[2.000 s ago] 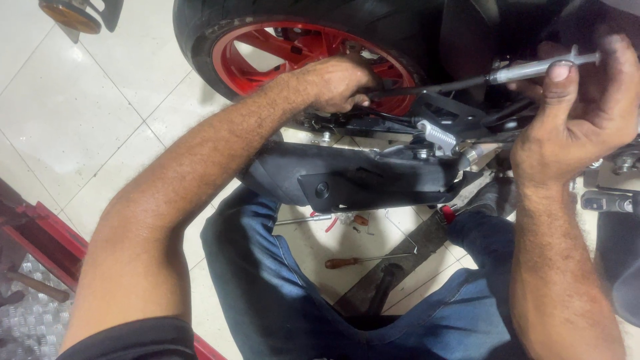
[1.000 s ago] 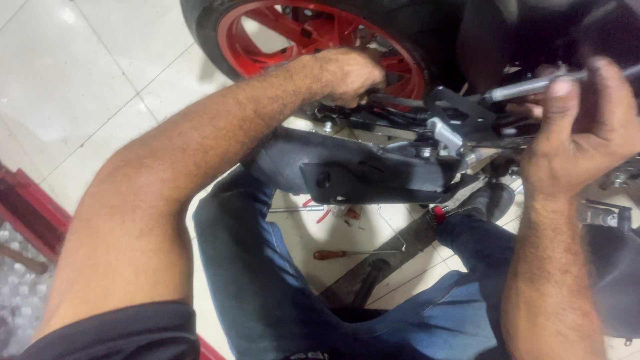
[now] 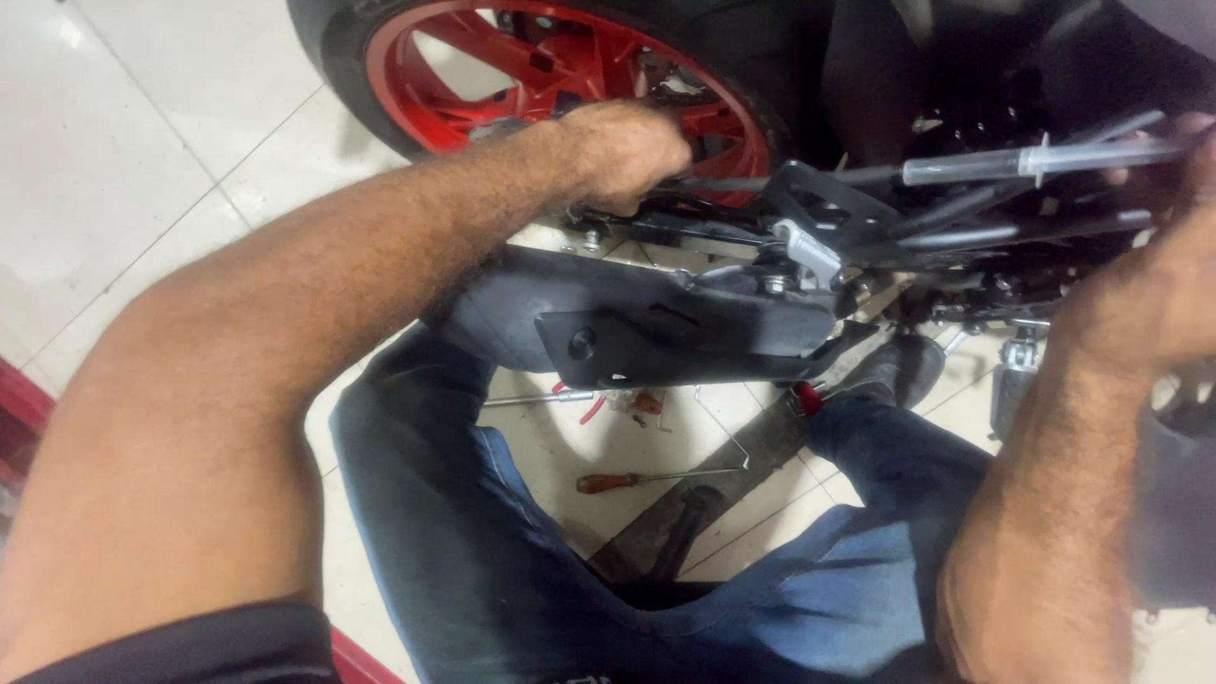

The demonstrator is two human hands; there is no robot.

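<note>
My left hand (image 3: 632,152) is closed in front of the motorcycle's red wheel rim (image 3: 404,76), by the near end of a dark tube (image 3: 727,184); what its fingers grip is hidden. That tube runs right to a clear plastic syringe (image 3: 969,167), which lies nearly level over the frame parts. At the right edge my right hand (image 3: 1173,256) holds the syringe's plunger end, its fingers partly out of view. The plunger is drawn far out of the barrel. Below the tube sit a silver metal footpeg (image 3: 807,252) and the black exhaust muffler (image 3: 684,318).
On the tiled floor between my legs lie a screwdriver with an orange-brown handle (image 3: 606,483), a bent metal rod (image 3: 722,427), a silver shaft (image 3: 537,399) and red-handled pliers (image 3: 591,410). A dark metal beam (image 3: 646,532) crosses the floor. A red frame (image 3: 27,399) stands at the left.
My right hand has moved right, and more of the plunger now shows outside the barrel than two seconds ago. My left hand stays by the wheel.
</note>
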